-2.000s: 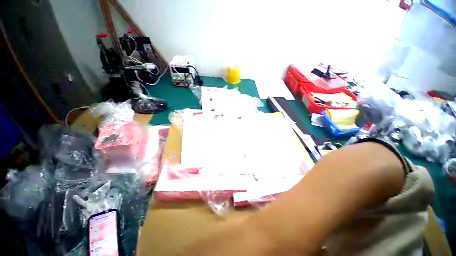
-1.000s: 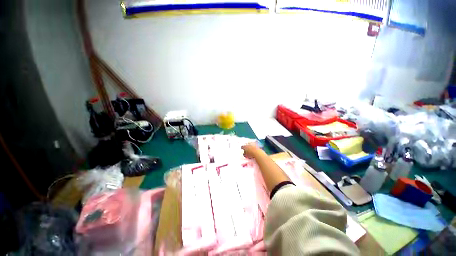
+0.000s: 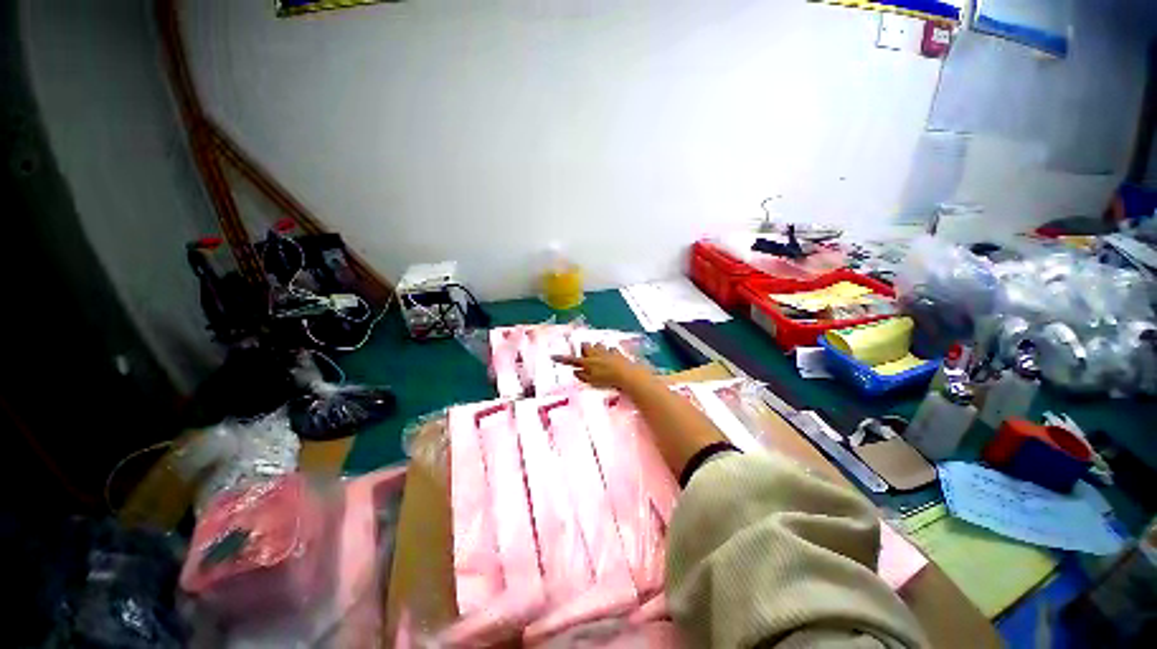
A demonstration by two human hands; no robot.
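Pink foam trays with long slots lie in crinkled clear film on a brown cardboard sheet, in front of me. A smaller bagged group of pink foam pieces lies behind them. My right hand reaches over the front trays and rests on or just above the right part of the rear group, index finger extended to the left. It does not hold anything that I can see. My left hand is not in view.
More bagged pink foam is at left, beside dark bagged items. Red bins, a blue bin, white bottles, a red-and-blue dispenser, papers and bagged parts stand at right.
My right arm swung from low across the cardboard to the rear foam group, then its hand moved slightly left over it. The view tilted up; the lit phone left the picture.
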